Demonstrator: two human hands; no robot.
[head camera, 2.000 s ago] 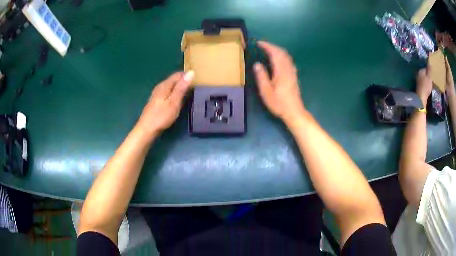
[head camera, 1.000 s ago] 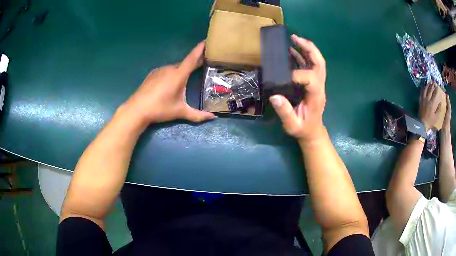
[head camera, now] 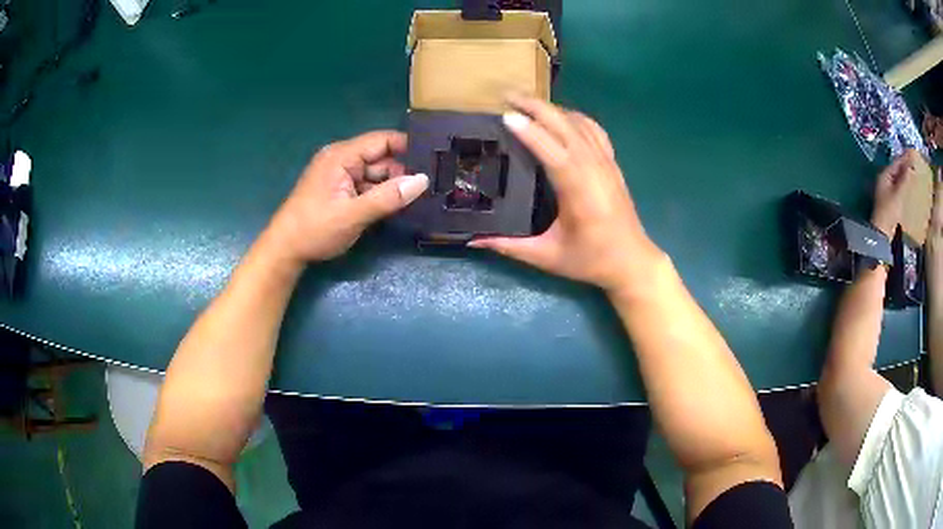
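Observation:
A small carton (head camera: 481,74) stands in front of me with its tan-brown lid open away from me. A black insert tray (head camera: 426,215) with a shaped cut-out lies over the box bottom. Shiny clear plastic shows through the cut-out. My left hand (head camera: 346,196) is at the insert's left edge, thumb on its top and fingers curled beside it. My right hand (head camera: 579,191) grips the insert's right side, fingertips at the far corner, thumb along the near edge. Whether the insert is fully seated cannot be told.
Another black item stands behind the open lid, mostly hidden. At the right, a person's hands (head camera: 891,196) work by an open black box (head camera: 822,243). Clear bags (head camera: 869,109) lie at the far right. A dark item with white parts (head camera: 19,222) lies at the left edge.
The black insert, held upright in my right hand beside the box a second ago, now lies flat over the box bottom and covers the bagged contents. My left hand has moved onto the insert's left edge.

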